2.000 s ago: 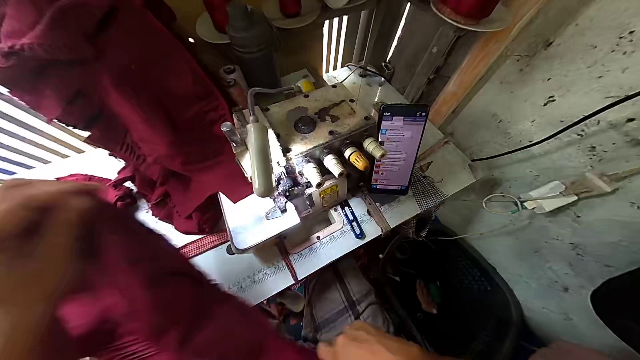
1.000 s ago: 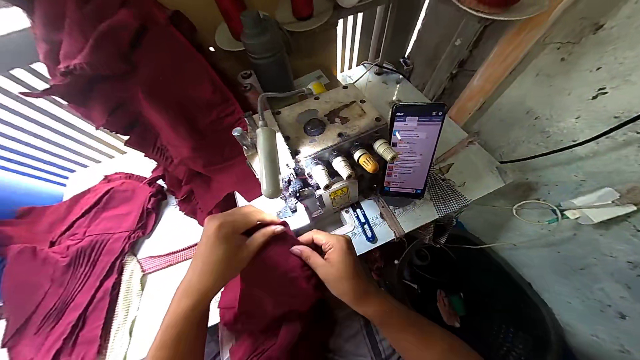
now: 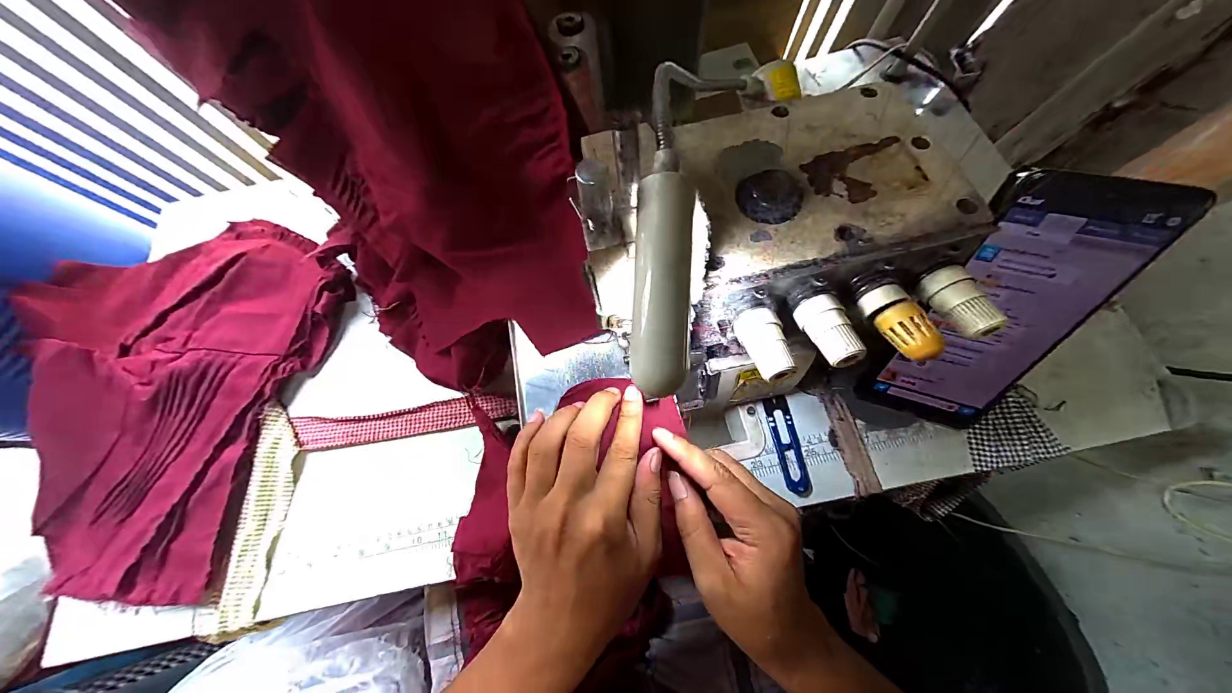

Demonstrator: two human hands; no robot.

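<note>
Maroon fabric (image 3: 500, 481) lies under both hands at the front of an overlock sewing machine (image 3: 770, 192) and hangs over the table's near edge. My left hand (image 3: 587, 510) presses flat on it, fingertips just below the machine's grey lamp (image 3: 662, 279). Thumb and fingers of my right hand (image 3: 741, 539) rest on the fabric's right edge, close beside the left thumb. The needle area is hidden behind the lamp and fingers. Right of the hands, blue thread snips (image 3: 787, 448) lie on the table near the white and yellow tension knobs (image 3: 900, 322).
More maroon fabric is draped left of the machine (image 3: 433, 173), with a gathered maroon piece (image 3: 173, 385) on the white table (image 3: 375, 520). Checked strips (image 3: 395, 423) lie there too. A smartphone (image 3: 1039, 289) leans at the right. Below are a black basket (image 3: 943, 597) and clear plastic (image 3: 327, 645).
The hands held the maroon fabric up in front of the machine a second ago; now it lies at the machine front with the left hand flat on it. The view has moved closer.
</note>
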